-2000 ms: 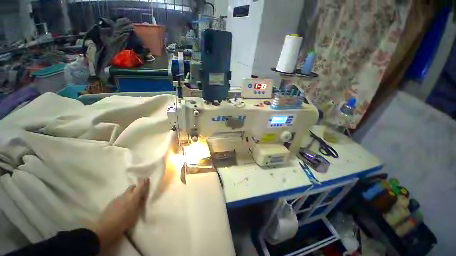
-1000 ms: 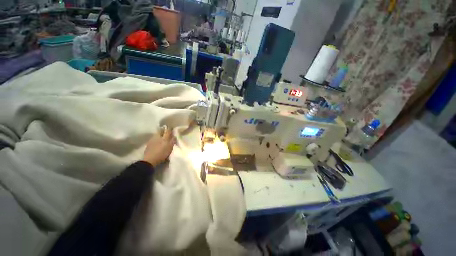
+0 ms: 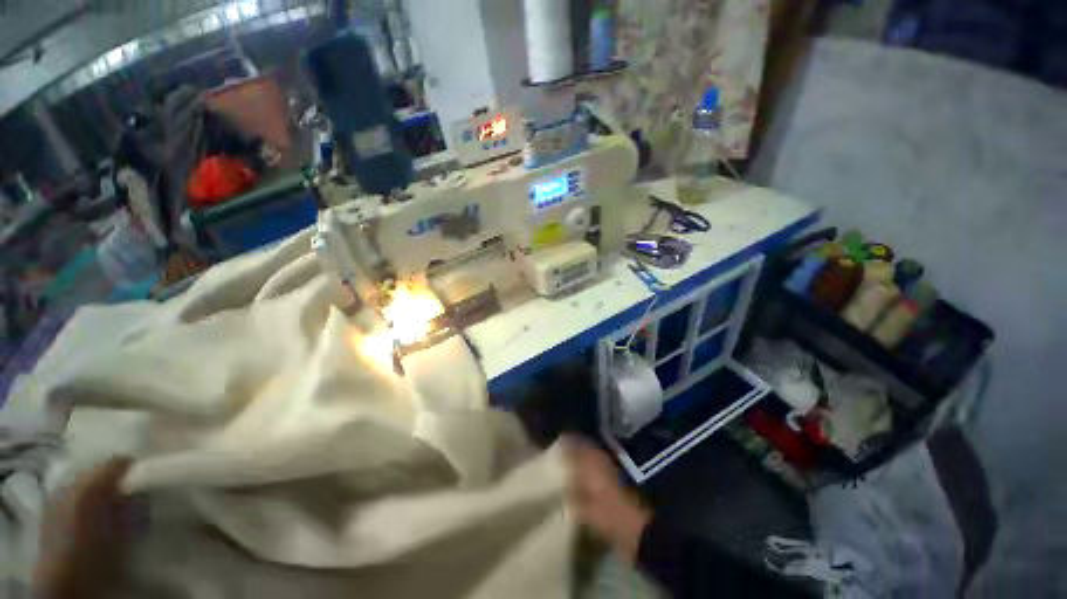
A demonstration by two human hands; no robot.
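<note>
The large cream fabric piece [image 3: 293,433] lies in folds over the left of the table and spills towards me. My left hand [image 3: 84,532], blurred at the lower left, holds its edge. My right hand [image 3: 603,497], also blurred, grips another edge of the fabric at the lower centre, in front of the table. The off-white sewing machine [image 3: 468,222] stands behind the fabric. Its lamp glows over the needle area [image 3: 404,322], where part of the fabric lies at the presser foot. Fingertips of both hands are unclear.
Black-handled scissors [image 3: 681,215], a dark tool [image 3: 658,248] and blue snips [image 3: 645,276] lie on the right table end. A white roll [image 3: 635,392] hangs on a white rack below. A black crate [image 3: 889,322] of thread cones stands at the right. A dark blue-green block [image 3: 355,105] stands above the machine.
The view has swung right and down. My right hand has come into view gripping the fabric. My left hand has moved from near the needle to the lower left. The fabric's near part is lifted and bunched.
</note>
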